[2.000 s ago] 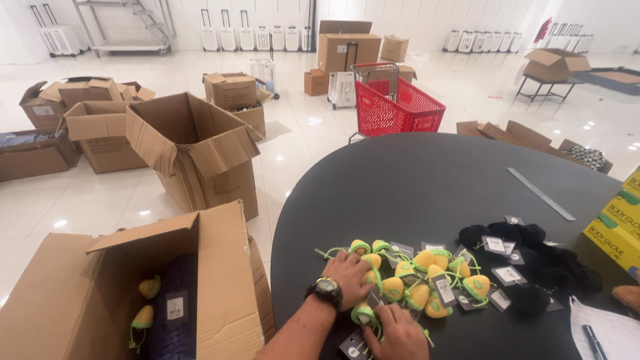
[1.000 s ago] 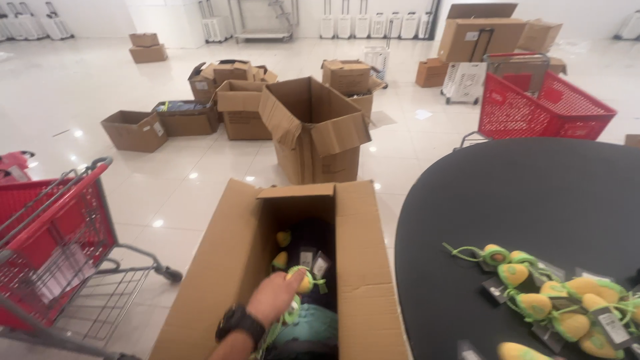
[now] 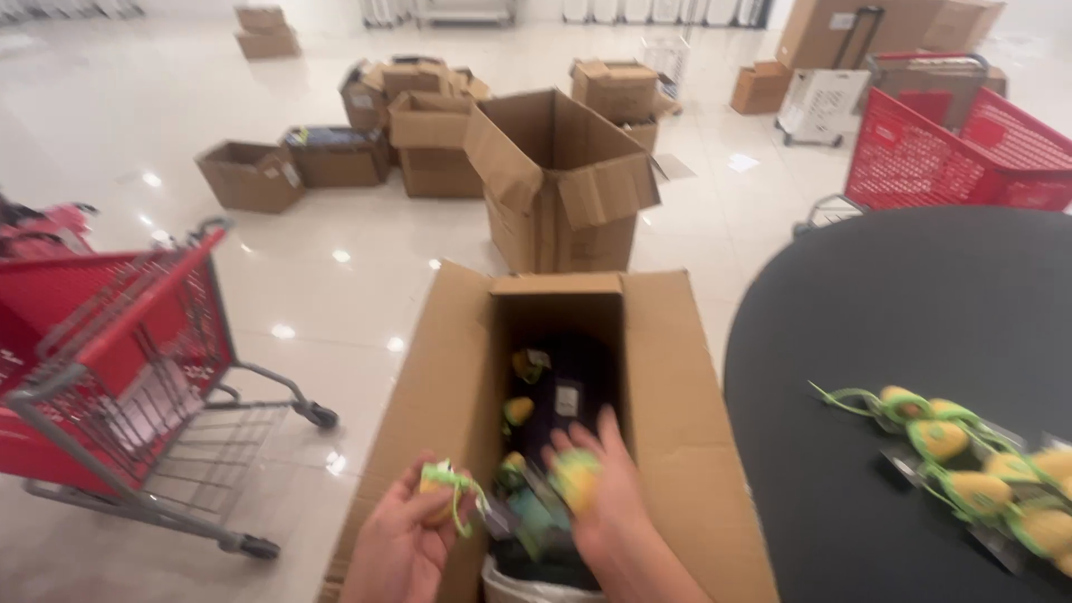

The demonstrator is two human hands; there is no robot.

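Observation:
My left hand (image 3: 410, 528) is closed around a small yellow item with a green cord and a tag (image 3: 442, 487), above the left flap of an open cardboard box (image 3: 678, 402). Over the box's opening is my right hand (image 3: 611, 494), fingers spread, with a blurred yellow-green item (image 3: 576, 479) at its palm. Inside the box lie more yellow items (image 3: 518, 409), dark fabric goods (image 3: 578, 360) with a white tag, and something teal. A cluster of yellow items with green cords (image 3: 976, 490) rests on the round dark table (image 3: 888, 293) to the right.
A tall open cardboard box (image 3: 561, 201) stands just beyond, with several smaller boxes (image 3: 440, 134) behind it. One red shopping cart (image 3: 126, 360) is at the left, another red cart (image 3: 955, 159) behind the table. A white wheeled crate (image 3: 821, 105) stands at the back right.
The view has swung left from the table to the box. Both hands were among the yellow items on the table; now they are at the box. My left hand has come up holding a yellow item.

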